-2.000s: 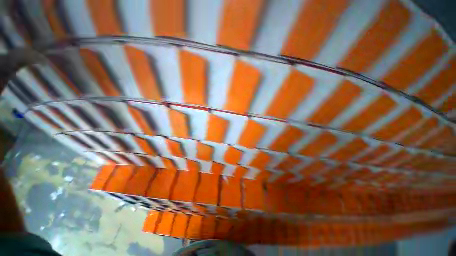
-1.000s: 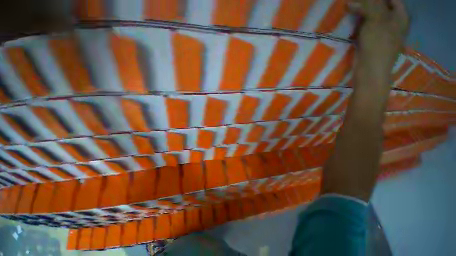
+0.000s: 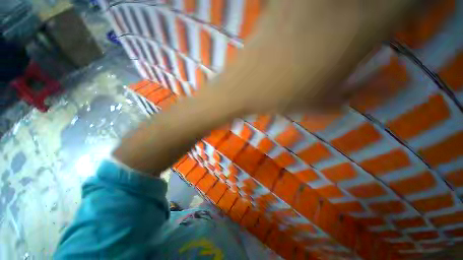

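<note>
The tall carton stack [image 3: 408, 161], checked orange and white with some solid orange layers, runs from the upper left to the lower right. My left hand [image 3: 315, 56] is large and blurred in front of the stack's upper part. Its forearm crosses from the teal sleeve at the lower left. The fingers cannot be made out, so I cannot tell whether they hold or touch a carton. My right hand cannot be seen.
A red stool [image 3: 36, 85] and a brown box [image 3: 72, 36] stand at the upper left. The worn floor [image 3: 38, 175] at the left has white scraps on it. A small blue object [image 3: 112, 36] is beside the stack's far end.
The view has turned, so the stack now slants and the floor and stool show at left. The arm at the right is gone from view; my left arm now crosses the middle.
</note>
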